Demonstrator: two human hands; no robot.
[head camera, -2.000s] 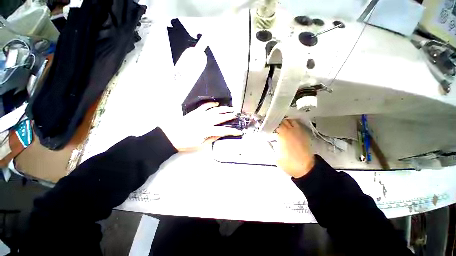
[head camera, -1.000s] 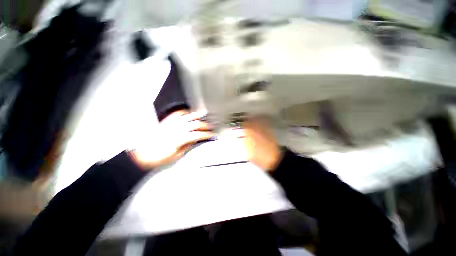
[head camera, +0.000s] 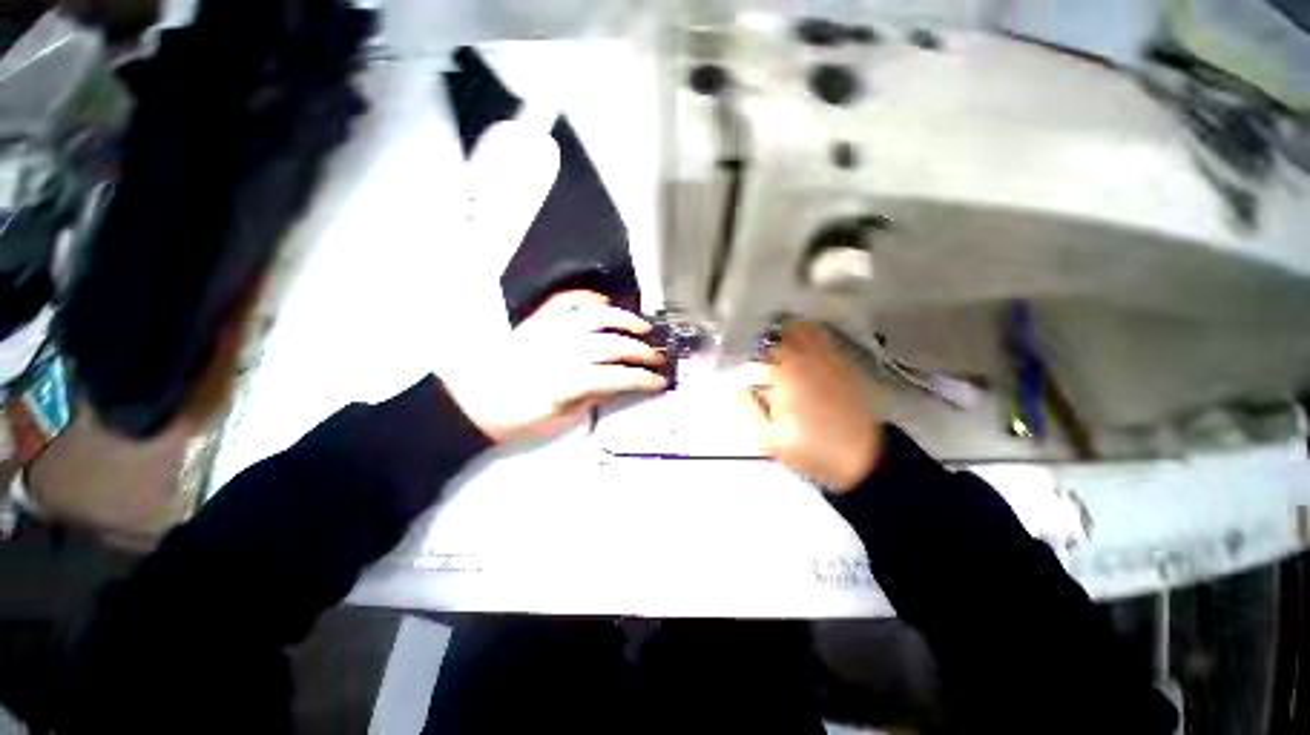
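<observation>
A dark fabric piece (head camera: 578, 230) lies on the white table, running from upper left down to the needle area. My left hand (head camera: 553, 366) rests flat on its lower end, fingers pointing right toward the presser foot (head camera: 687, 333), palm down. My right hand (head camera: 816, 402) is right of the needle with its fingers curled near the foot. A bit of dark material shows at its fingertips, but I cannot tell whether it grips it. The needle is too blurred to see.
The off-white sewing machine (head camera: 1006, 158) fills the upper right. Blue and brownish sticks (head camera: 1026, 366) lie under its arm. A thick pile of dark pieces (head camera: 216, 187) is at the left over a brown surface (head camera: 115, 481). The table's front edge (head camera: 647, 610) curves below my hands.
The view swung and blurred, then came back close to where it was. My right hand's fingertips have shifted slightly and dark material now shows by them. My left hand stays on the fabric.
</observation>
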